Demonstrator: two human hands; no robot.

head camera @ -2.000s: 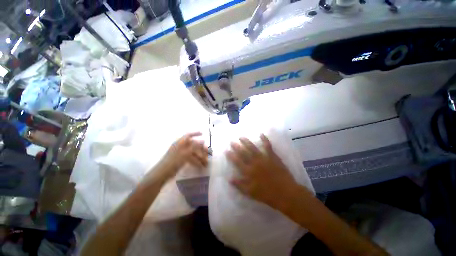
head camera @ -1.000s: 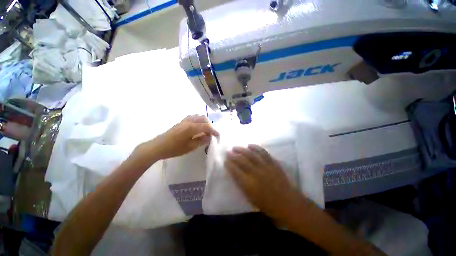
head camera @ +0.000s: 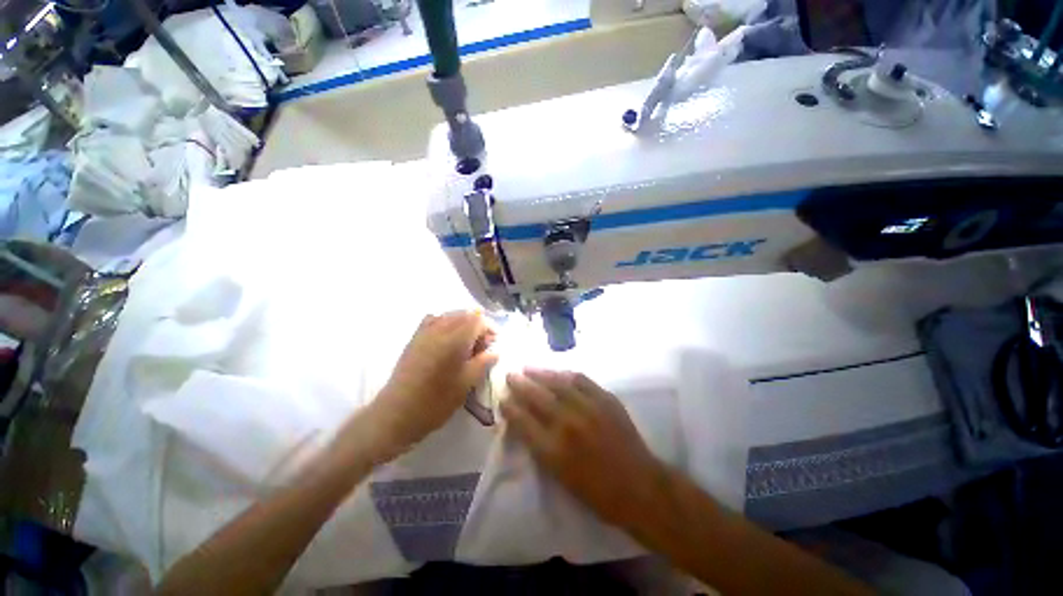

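A white cloth panel (head camera: 653, 431) lies in front of the needle area of the white JACK sewing machine (head camera: 688, 233) and hangs over the table's front edge. My left hand (head camera: 437, 367) is just left of the needle area, its fingers curled on the panel's left edge; the fingertips are washed out by the lamp. My right hand (head camera: 571, 437) lies on the panel with its fingers together, pressing it down. The needle and presser foot are lost in glare. A larger white sheet (head camera: 222, 338) spreads to the left, under my left forearm.
Black-handled scissors (head camera: 1028, 378) lie on a grey cloth (head camera: 962, 361) at the right. A grey measuring tape (head camera: 816, 466) runs along the table's front edge. White cloth heaps (head camera: 152, 128) stand at the far left. A dark slide-plate corner shows beside my left hand.
The view has tilted up, showing more of the machine's top. My left hand's fingers have curled at the panel's edge. The right hand stays on the panel, whose front end is pulled more slanted.
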